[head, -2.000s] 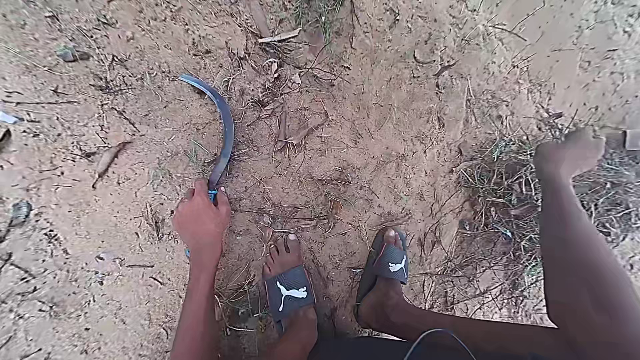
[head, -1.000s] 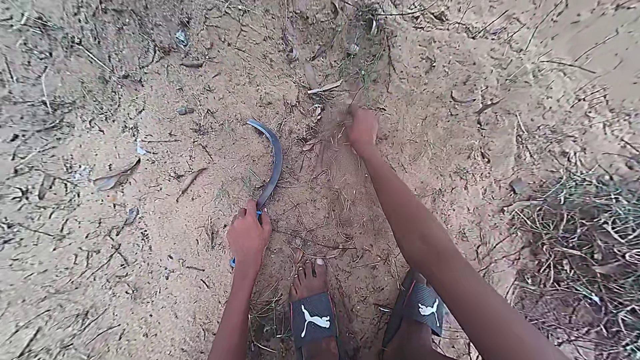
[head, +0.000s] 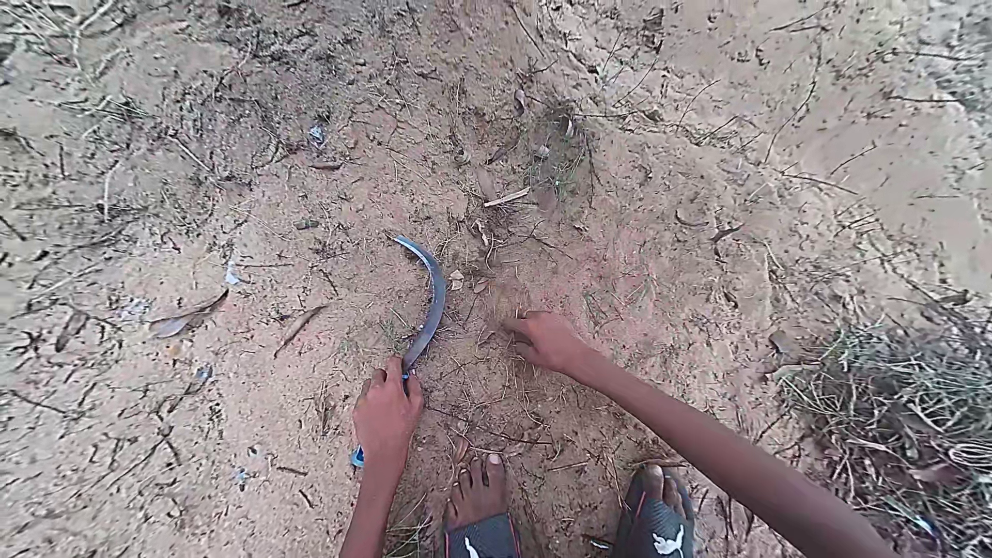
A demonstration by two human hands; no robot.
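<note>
My left hand (head: 387,415) grips the blue handle of a sickle (head: 436,298) low on the left of centre; its curved metal blade points up and away, lying close over the dirt. To the right of the blade, my right hand (head: 546,339) reaches down to the soil, fingers bent and pointing left. Dry grass bits and thin twigs lie by its fingertips. Whether it pinches any of them cannot be made out.
A heap of pulled grass and twigs (head: 891,418) lies at the right edge. My feet in dark slides (head: 484,539) stand at the bottom. A small green tuft (head: 562,167), a pale stick (head: 508,197) and dry leaves (head: 188,318) dot the sandy ground ahead.
My right hand has left the grass heap at the right, reached the ground ahead, then come back nearer my feet. My left hand keeps its grip on the sickle. The view has shifted.
</note>
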